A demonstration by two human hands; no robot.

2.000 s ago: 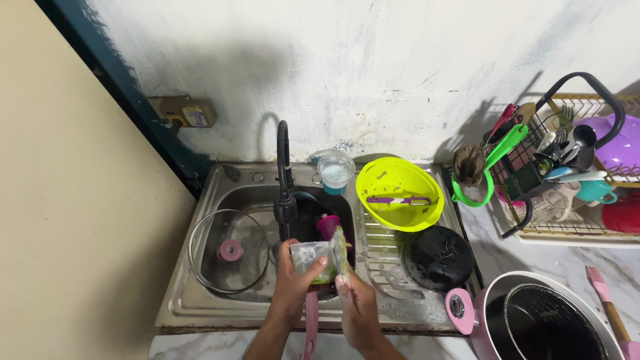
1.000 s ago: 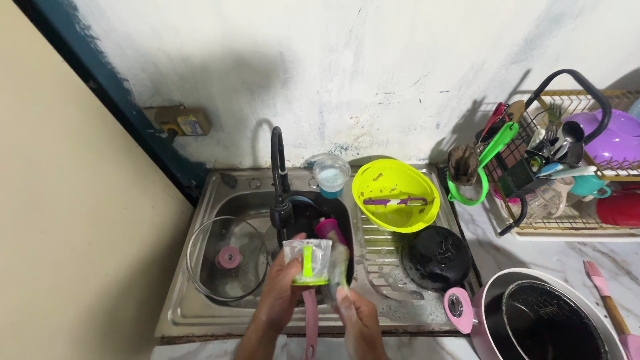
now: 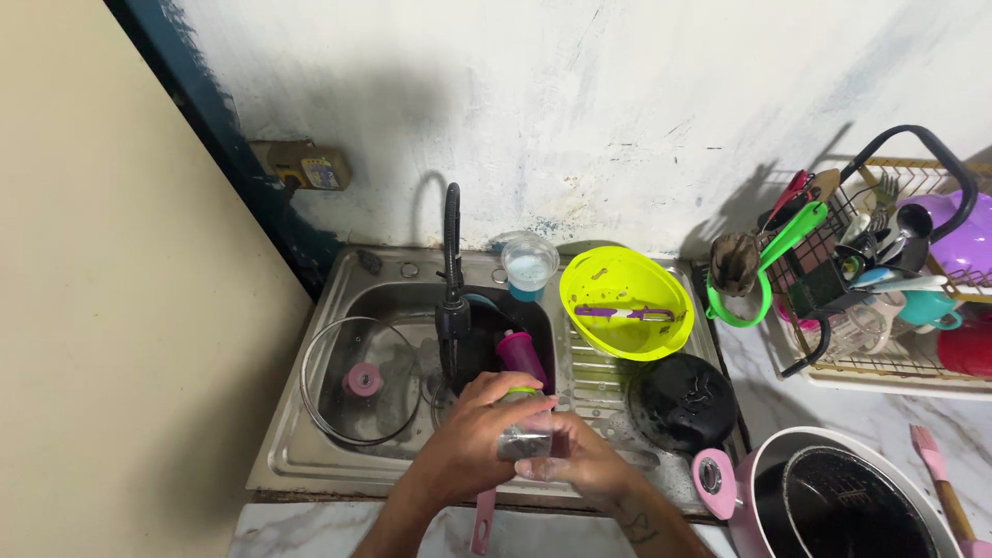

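My left hand (image 3: 474, 438) is wrapped round a small clear plastic container (image 3: 523, 438) with a lime-green rim, over the front of the sink. My right hand (image 3: 581, 457) touches the container's right side, its fingers partly hidden behind it. Beyond my hands, a magenta bottle-like item (image 3: 521, 356) leans in the basin beside a dark pan (image 3: 480, 341), partly hidden by the black faucet (image 3: 452, 310). A glass lid with a pink knob (image 3: 363, 380) rests in the left of the basin. A pink handle (image 3: 483, 523) sticks out below my hands.
On the drainboard are a yellow-green plastic bowl (image 3: 620, 341) holding a purple-and-white peeler (image 3: 624, 313) and an upturned black pan (image 3: 682, 403). A tub of bluish liquid (image 3: 530, 267) stands behind. To the right are a dish rack (image 3: 860, 372), a pink-handled pot (image 3: 763, 457) and a pink brush (image 3: 930, 457).
The container has turned in my hands, its green rim now at the top instead of the bottom. My left hand has moved over it, and my right hand has closed in on its side.
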